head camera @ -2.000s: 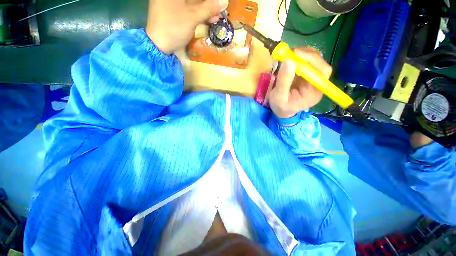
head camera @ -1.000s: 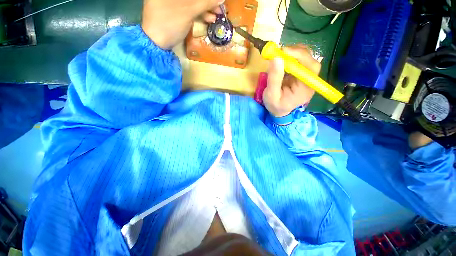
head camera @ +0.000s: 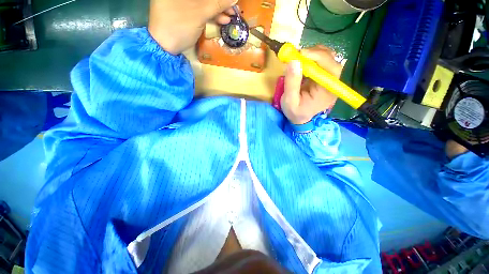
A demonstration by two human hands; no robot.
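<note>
The round workpiece, a dark ring with a pale centre [head camera: 235, 33], lies on the orange-brown fixture plate [head camera: 230, 59]. My left hand [head camera: 185, 21] is at its upper left, cut off by the top edge. Its fingertips are close to the ring by a thin strand or prong; whether they grip it is too small to tell. My right hand [head camera: 312, 88] is shut on the yellow handle of the soldering iron [head camera: 332, 80]. The iron's dark tip points up-left and is at the ring's right edge; contact cannot be told.
A cream board [head camera: 236, 84] lies under the plate, with a pink block [head camera: 279, 92] beside it. To the right are a blue ribbed box [head camera: 403, 45], a yellow sponge [head camera: 437, 86] and a fan [head camera: 467, 113]. A round can [head camera: 346, 4] is above. Another person's sleeve [head camera: 466, 187] shows at right.
The iron and my right hand have moved left and slightly up, bringing the tip from above right of the ring to its edge. My left hand has shifted slightly left.
</note>
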